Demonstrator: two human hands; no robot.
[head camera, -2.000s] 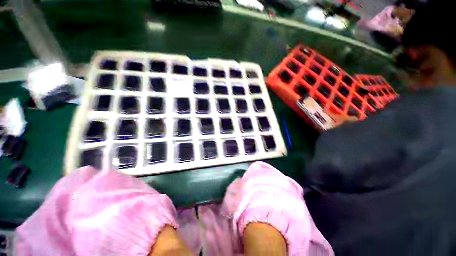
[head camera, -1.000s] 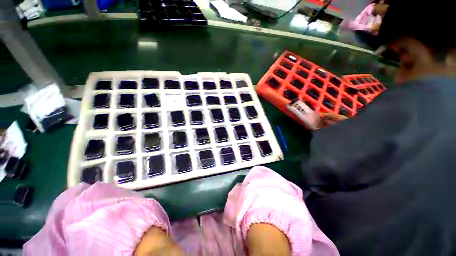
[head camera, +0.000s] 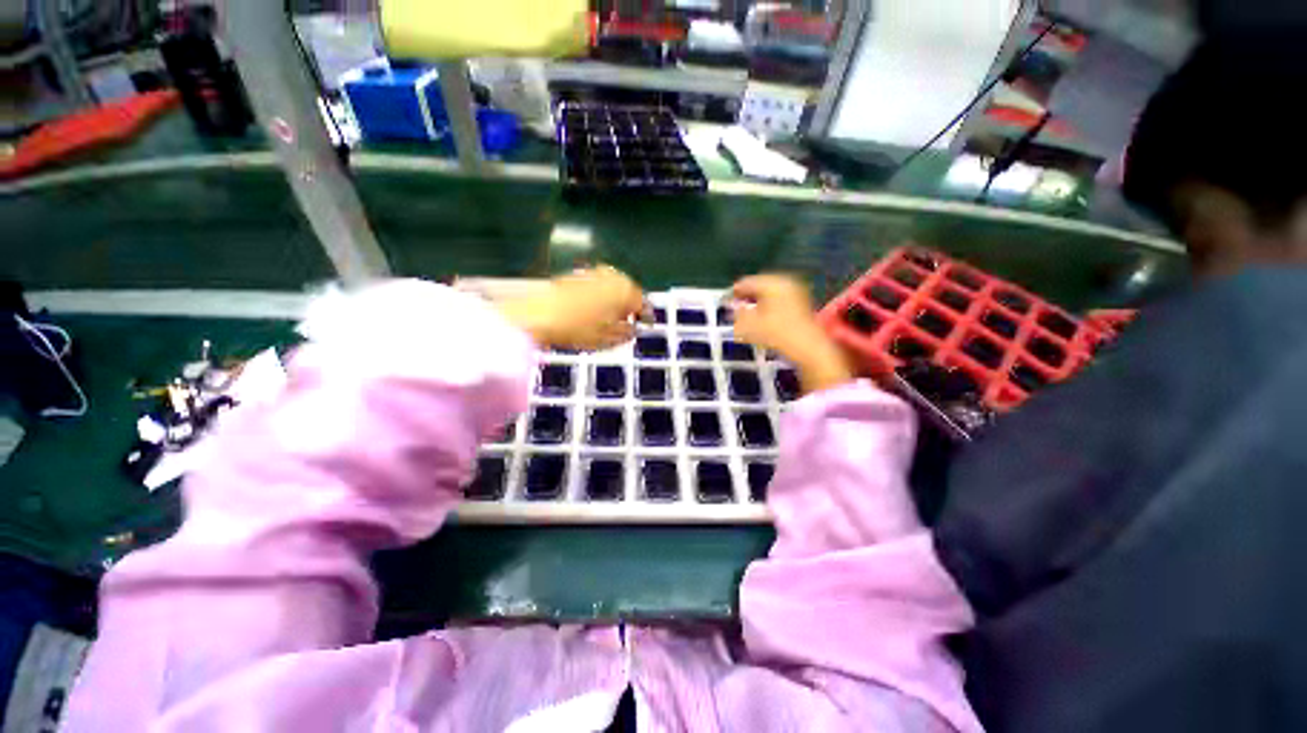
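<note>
The white component tray (head camera: 631, 511) lies on the green bench in front of me, with dark square watch units (head camera: 604, 427) in its pockets. My left hand (head camera: 588, 308) is over the tray's far rows, left of its middle, with fingers bent down at a pocket. My right hand (head camera: 776, 315) is over the far right part of the tray, fingers bent. Both hands are small and blurred, so whether either holds a unit cannot be told. My sleeves cover the tray's left side and right edge.
A red component tray (head camera: 917, 312) lies at right, beside a co-worker's dark sleeve (head camera: 1132, 501). A loose parts pile (head camera: 194, 408) lies at left. A black component tray (head camera: 626, 148) and a blue bin (head camera: 394, 100) stand across the bench, beyond a metal post (head camera: 308, 158).
Both hands have moved from below the picture's edge, under the bench front, up and forward over the tray's far rows. The view has tilted up, showing more of the far side.
</note>
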